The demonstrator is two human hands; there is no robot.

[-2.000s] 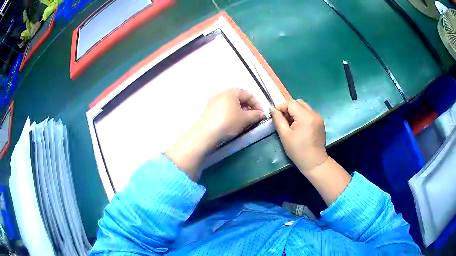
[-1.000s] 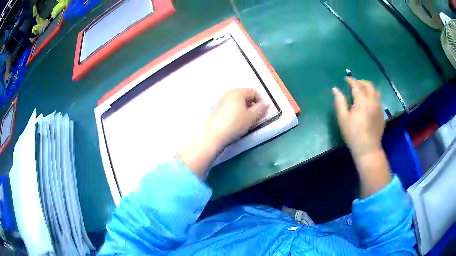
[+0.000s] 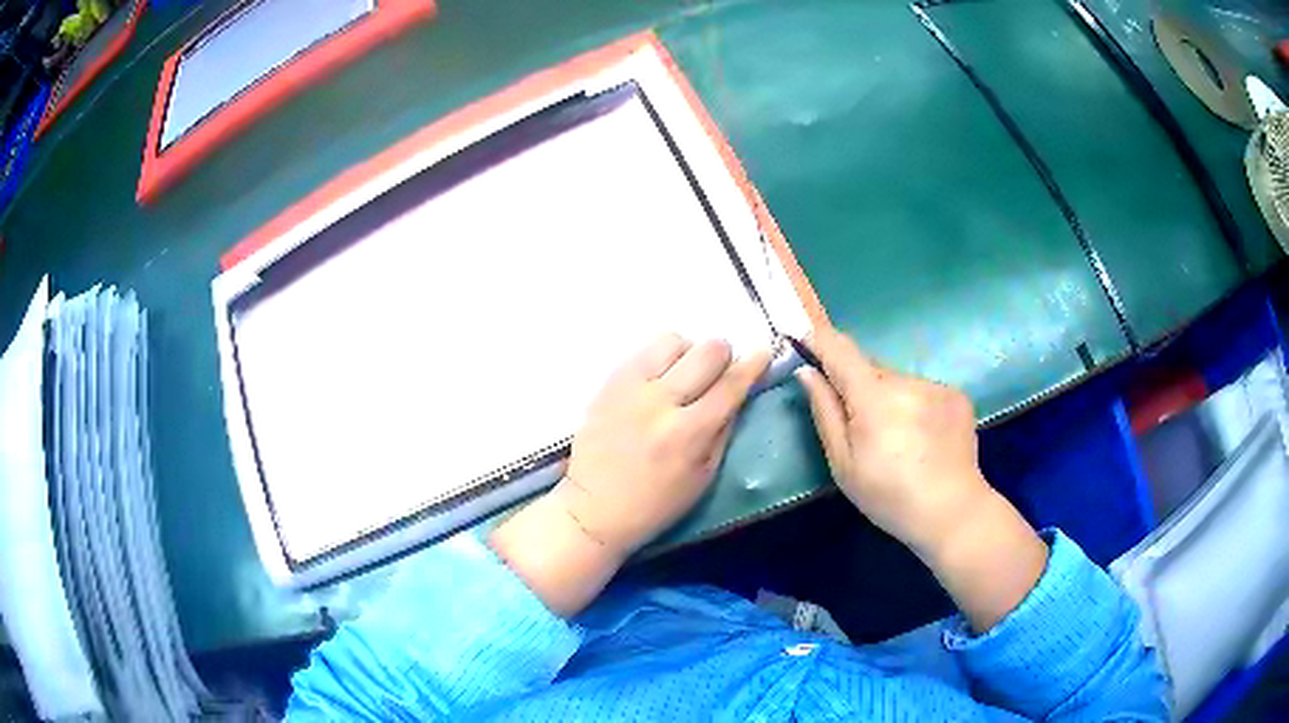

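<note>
The thin black bezel frame [image 3: 707, 205] lies on a white sheet [image 3: 257, 466] over a red-orange board [image 3: 438, 139]. My left hand [image 3: 657, 438] rests on the near edge, its fingertips at the near right corner. Whether it pinches anything there is hidden. My right hand [image 3: 905, 438] is just right of that corner and holds a short dark cutter [image 3: 806, 350], its tip at the corner. A faint thin strand shows along the frame's right side.
A fanned pile of white sheets [image 3: 106, 494] stands at left. A panel on a red board [image 3: 262, 64] lies at the upper left. A tape roll [image 3: 1199, 68] and fan grille [image 3: 1272, 170] are at far right. A blue bin [image 3: 1074, 473] is below the bench edge.
My right hand reached to the cutter on the bench at right and came back to the frame corner with it. My left hand's fingertips moved slightly down and right to the corner.
</note>
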